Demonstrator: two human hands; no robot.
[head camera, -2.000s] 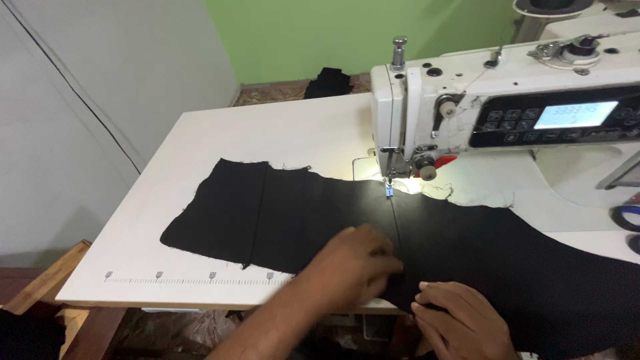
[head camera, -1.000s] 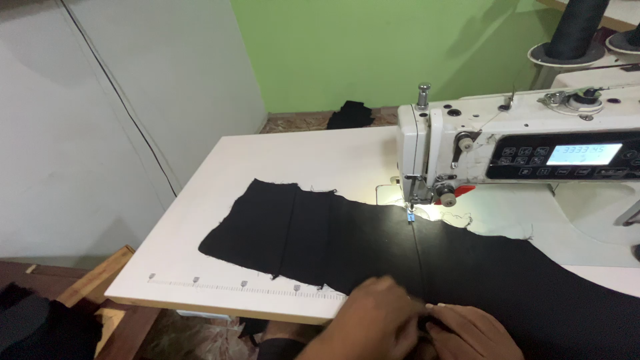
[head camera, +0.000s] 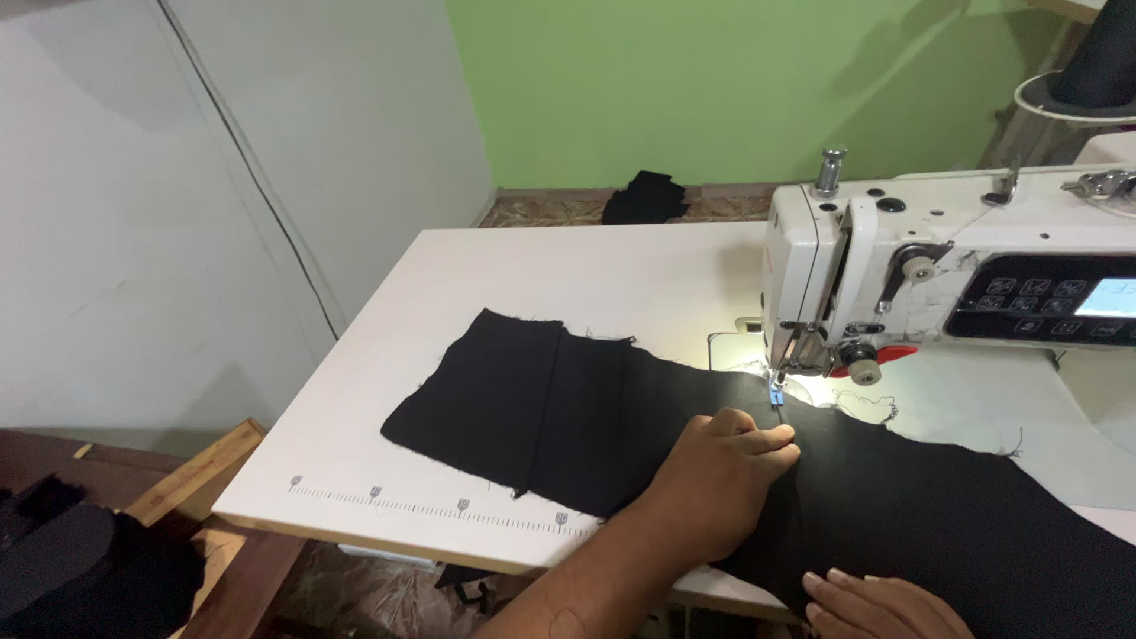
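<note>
Black fabric (head camera: 683, 408) with frayed edges and stitched seams lies across the sewing table and passes under the blue presser foot (head camera: 777, 396) of a white industrial sewing machine (head camera: 976, 222). My left hand (head camera: 728, 479) rests on the fabric just in front of the foot, thumb and fingers drawn together at a seam line; whether they pinch cloth is unclear. Lower right, my right hand (head camera: 874, 608) lies on the fabric with its fingers extended, partly cut off by the frame. The machine's lamp lights the needle area, and loose threads lie behind the cloth.
A printed ruler scale (head camera: 461, 513) runs along the front of the white tabletop (head camera: 355, 417). Dark cloth (head camera: 98, 568) lies at lower left beside a wooden frame (head camera: 200, 470). More black cloth (head camera: 646, 197) is on the floor beyond the table. A thread cone (head camera: 1100, 67) stands upper right.
My left hand has moved from the fabric's near edge up toward the presser foot. My right hand, close beside it one second ago, is now apart from it. The view has shifted.
</note>
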